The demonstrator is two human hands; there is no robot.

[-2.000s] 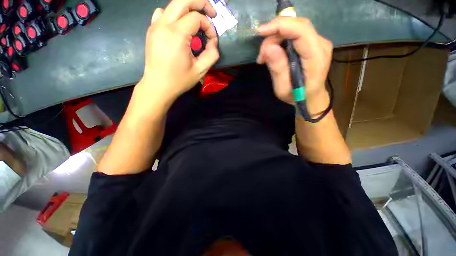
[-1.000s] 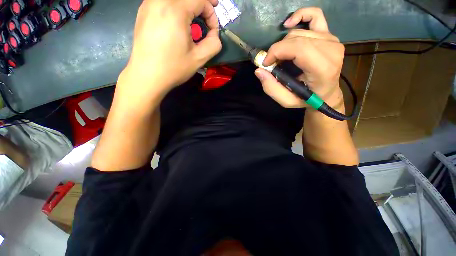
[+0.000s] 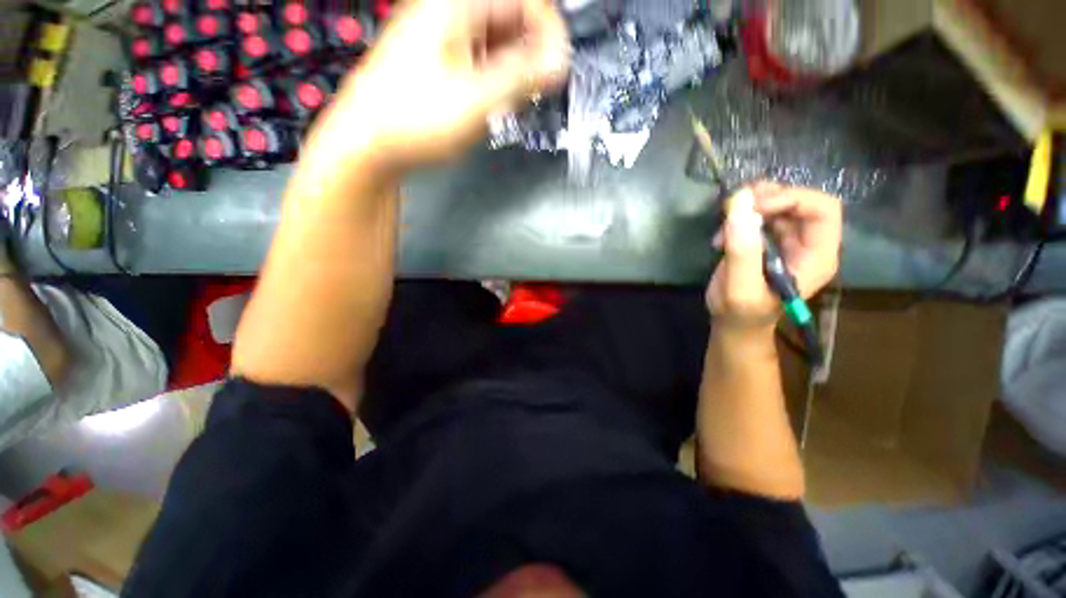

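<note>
My right hand holds a soldering iron with a black handle and green band, its metal tip pointing up and left over the bench. My left hand is blurred at the top, raised over the bench near the parts; whether it holds anything cannot be told. Rows of black units with round red faces lie to the left of and behind it. A loose pile of shiny white, silver and dark pieces lies between the hands, farther back.
A round clear item with a red rim stands at the back right, beside silver bits on a dark area. A yellow-green roll is at far left. An open cardboard box is below the bench at right. Another person's arm shows at left.
The view now takes in more of the bench. The iron's tip has moved away from my left hand and points up. The red-faced unit and white board at my left fingers no longer show there.
</note>
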